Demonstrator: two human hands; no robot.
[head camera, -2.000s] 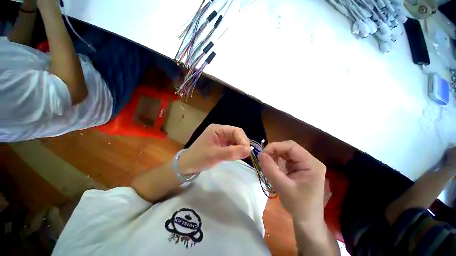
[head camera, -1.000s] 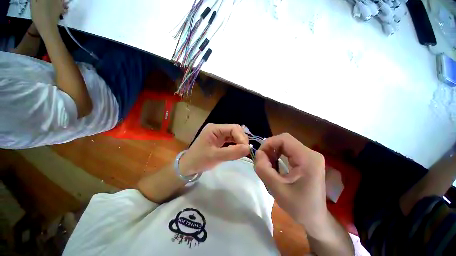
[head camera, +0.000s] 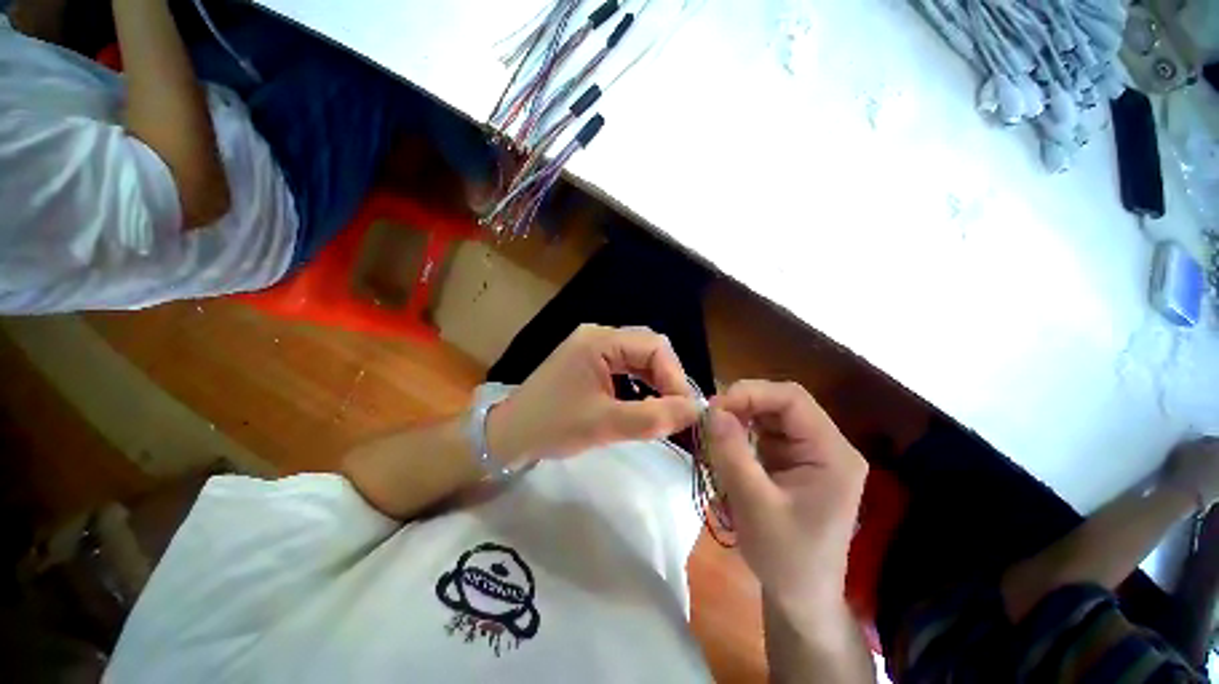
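My left hand (head camera: 595, 392) and my right hand (head camera: 789, 461) meet fingertip to fingertip above my lap, below the bench edge. My left thumb and forefinger pinch a tiny white connector housing (head camera: 699, 404), mostly hidden by the fingertips. My right thumb and forefinger pinch thin core wires at the housing. A loop of the thin dark and coloured core wires (head camera: 717, 505) hangs below, between the hands. Whether a wire end sits inside the housing cannot be seen.
Several harnesses with black sleeves (head camera: 588, 130) lie at the edge of the white bench (head camera: 829, 227), coloured ends overhanging. A cable bundle (head camera: 1023, 67), dark phone (head camera: 1138, 154) and small box (head camera: 1176, 283) lie at right. People sit on both sides; a red stool (head camera: 361, 267) stands left.
The fingertips have come closer together, and the wire loop shows again below them. The view has shifted, so more of the cable bundle shows than one second ago.
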